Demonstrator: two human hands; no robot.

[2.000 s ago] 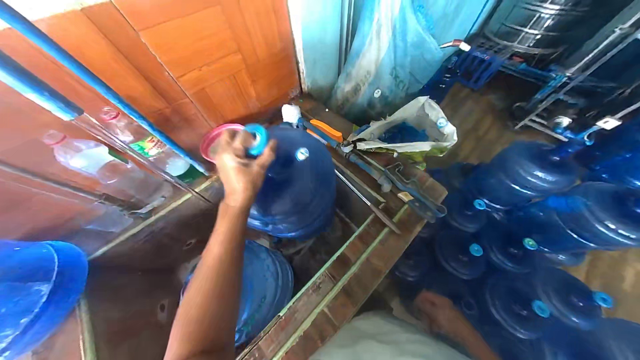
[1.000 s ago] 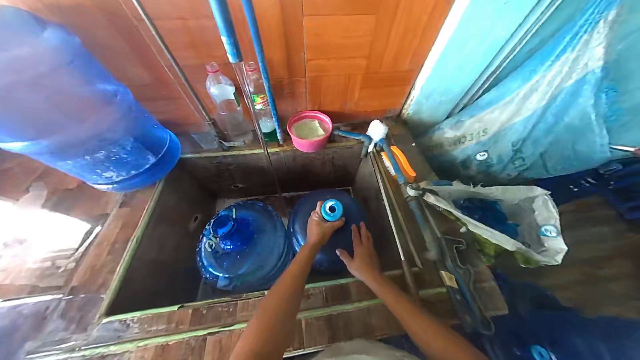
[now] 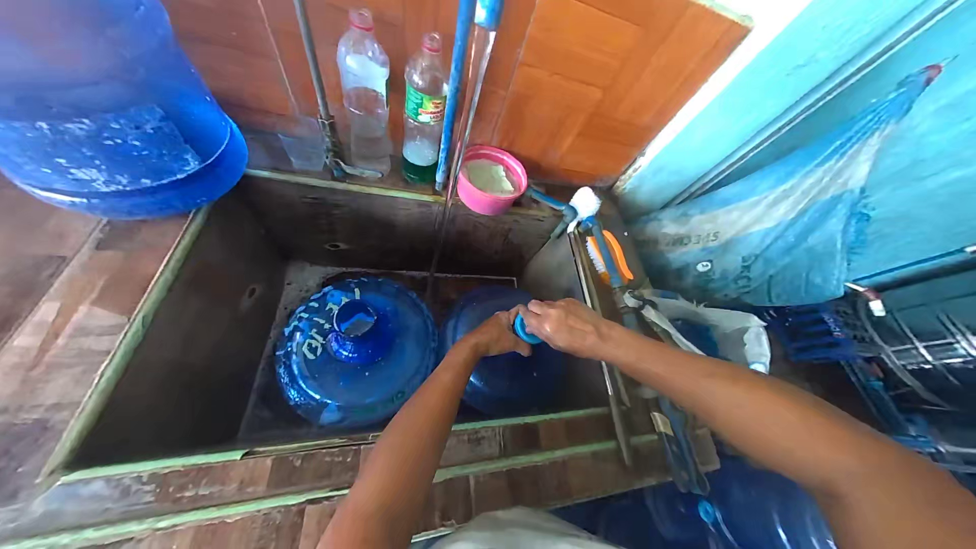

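Two large blue water jugs stand in a tiled basin. The left jug [image 3: 357, 351] has an uncapped neck and painted writing on its shoulder. Over the right jug [image 3: 488, 381], both of my hands meet at its top. My left hand [image 3: 499, 334] has its fingers around the left side of the light-blue cap [image 3: 526, 328], and my right hand [image 3: 566, 326] grips the cap from the right. The jug's neck is hidden by my hands. A thin stream or rod, which of these I cannot tell, comes down behind the jugs.
The basin's green-edged rim [image 3: 130, 351] surrounds the jugs. Behind it stand two plastic bottles [image 3: 366, 99], a pink tub [image 3: 492, 179] and a blue pipe [image 3: 457, 91]. Brushes [image 3: 606, 252] and metal rods lie on the right ledge, beside a white sack [image 3: 732, 320]. A big blue container [image 3: 122, 145] is at upper left.
My right hand, beside the cap with fingers spread one second ago, now holds it together with my left hand. Two seconds ago one hand was near the pink tub. The view has swung and moved closer.
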